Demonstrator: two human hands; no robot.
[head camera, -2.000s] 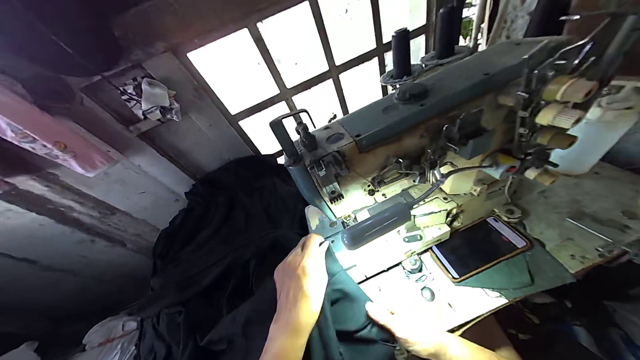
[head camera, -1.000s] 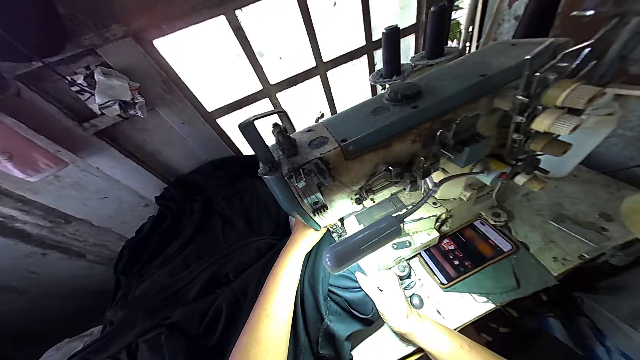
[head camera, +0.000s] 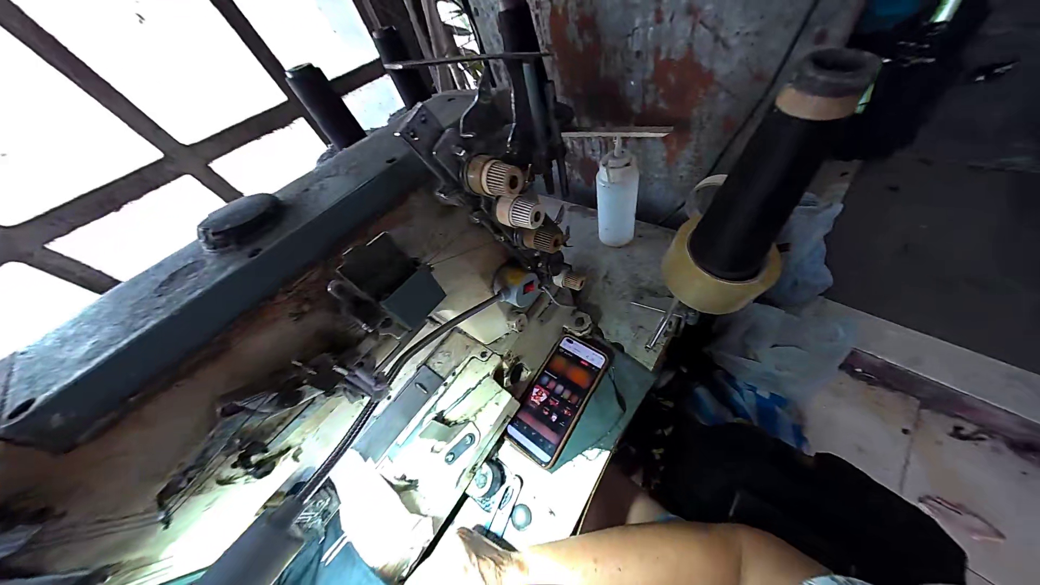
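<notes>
My right hand (head camera: 388,516) is at the bottom, washed out by the lamp, beside the teal-looking cloth (head camera: 329,556) on the sewing machine bed; its fingers are too bright to read. The forearm comes in from the lower right. My left hand is out of view. The industrial sewing machine (head camera: 236,268) fills the left and middle, with ribbed tension knobs (head camera: 520,211) at its end. A gooseneck lamp (head camera: 264,540) hangs low over the cloth. A smartphone (head camera: 559,402) with a lit screen lies on the table right of the machine bed.
A black thread cone (head camera: 747,187) stands through a roll of tape (head camera: 719,272) at the table's right edge. A white plastic bottle (head camera: 617,199) stands by the stained wall. Plastic bags (head camera: 784,345) and dark cloth (head camera: 780,487) are on the right. A barred window (head camera: 175,158) is behind the machine.
The view has swung far to the right, so my left hand and the dark cloth pile at left have gone out of frame. The phone's screen shows different content than two seconds ago.
</notes>
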